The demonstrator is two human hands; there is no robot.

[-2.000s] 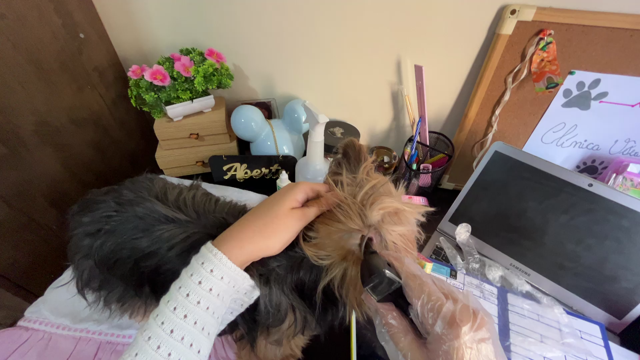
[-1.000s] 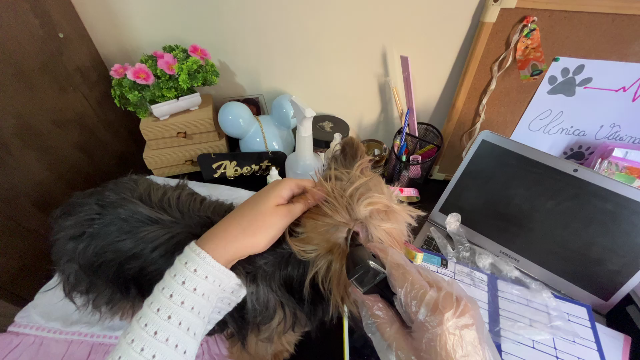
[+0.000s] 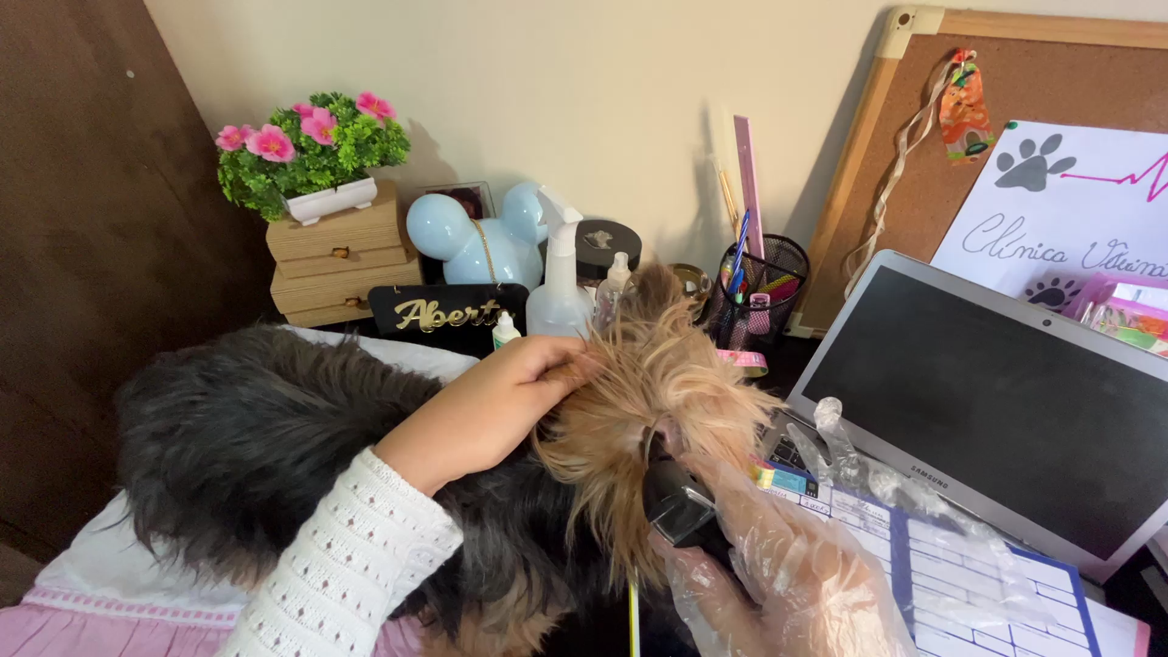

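Note:
A long-haired dog (image 3: 301, 447), black on its body and tan on its head (image 3: 666, 365), lies across a white and pink cloth. My left hand (image 3: 502, 397), bare below a white knit sleeve, has its fingertips closed on the tan hair at the side of the head. In my right hand (image 3: 776, 557), which wears a clear plastic glove, is a black otoscope-like instrument (image 3: 680, 511); its narrow tip points up at the dog's ear. The dog's face is not plainly visible.
Behind the dog stand a spray bottle (image 3: 558, 283), a blue figurine (image 3: 484, 242), small wooden drawers (image 3: 342, 260) with artificial flowers (image 3: 315, 155), and a mesh pen holder (image 3: 757, 292). At right are an open laptop (image 3: 985, 392), a printed form (image 3: 995, 584) and a loose plastic glove (image 3: 894, 484).
Both hands keep much the same places at the dog's head, the left on the hair and the right with the black instrument at the ear. The view has shifted slightly.

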